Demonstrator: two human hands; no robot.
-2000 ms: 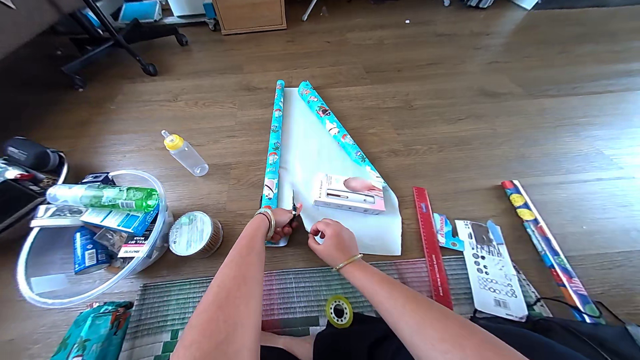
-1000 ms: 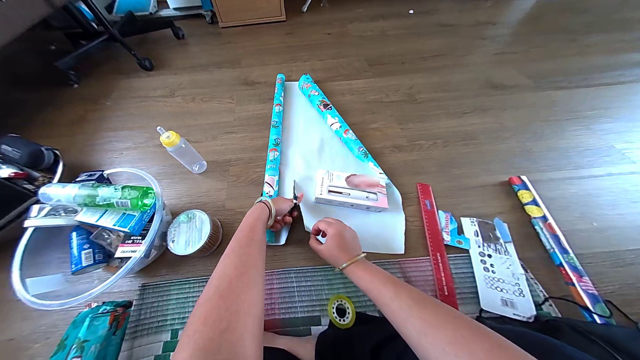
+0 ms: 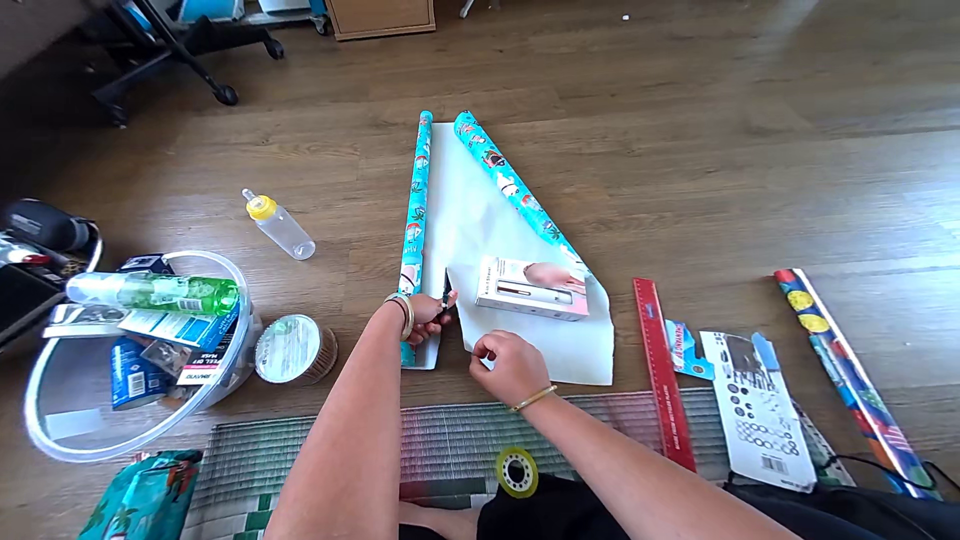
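Observation:
Turquoise patterned wrapping paper (image 3: 457, 217) lies white side up on the floor, rolled along its left and right edges. My left hand (image 3: 429, 313) is closed around scissors (image 3: 447, 285), whose dark blades point away from me at a slit in the paper near the left roll. My right hand (image 3: 510, 366) pinches the paper's near edge beside the cut. A white and pink shaver box (image 3: 532, 288) rests on the sheet, just beyond my right hand. A roll of tape (image 3: 517, 472) with a yellow-green rim is by my lap.
At left are a baby bottle (image 3: 279, 225), a lidded round container (image 3: 289, 349) and a clear tub (image 3: 142, 442) of packaged items. A red ruler (image 3: 664, 375), white printed packaging (image 3: 757, 412) and another wrapping roll (image 3: 855, 382) lie at right. A woven mat (image 3: 450, 427) is under my arms.
The slit near my left hand has lengthened away from me, and my left hand with the scissors has moved slightly forward. The shaver box remains on the paper.

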